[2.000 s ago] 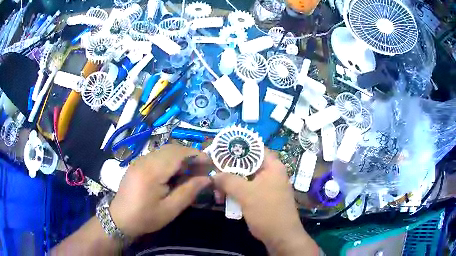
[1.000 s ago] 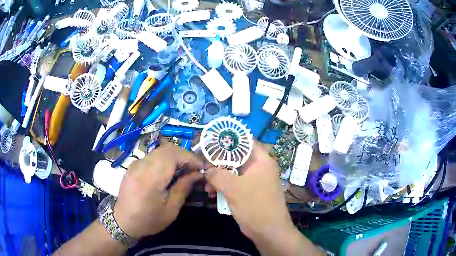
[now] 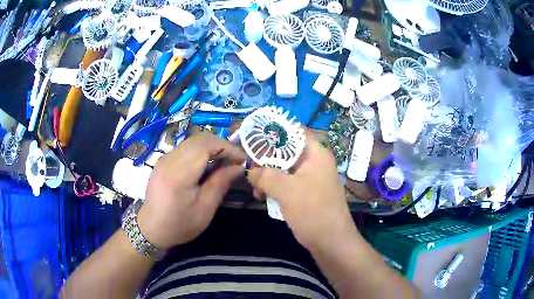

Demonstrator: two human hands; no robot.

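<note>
A white handheld fan (image 3: pixel 288 157) with a slotted round head and a small green centre is at the front edge of the bench. My right hand (image 3: pixel 313 193) is closed around its neck and handle, and the handle's end shows below my fingers. My left hand (image 3: pixel 186 187), with a metal watch band on the wrist, is just left of the fan's neck. Its thumb and fingertips pinch something small and dark near my right fingertips; I cannot tell what it is.
Blue-handled pliers (image 3: pixel 146 133), a blue battery (image 3: pixel 211 119) and loose white housings lie behind my hands. A purple ring (image 3: pixel 389 178) and plastic bags (image 3: pixel 462 137) are at the right. A blue crate (image 3: pixel 29 233) stands at lower left, a green crate (image 3: pixel 410 233) at lower right.
The whole view has shifted, so the bench sits higher and more of the striped clothing shows. The fan head is tilted more than before. Both hands remain together at the fan's neck.
</note>
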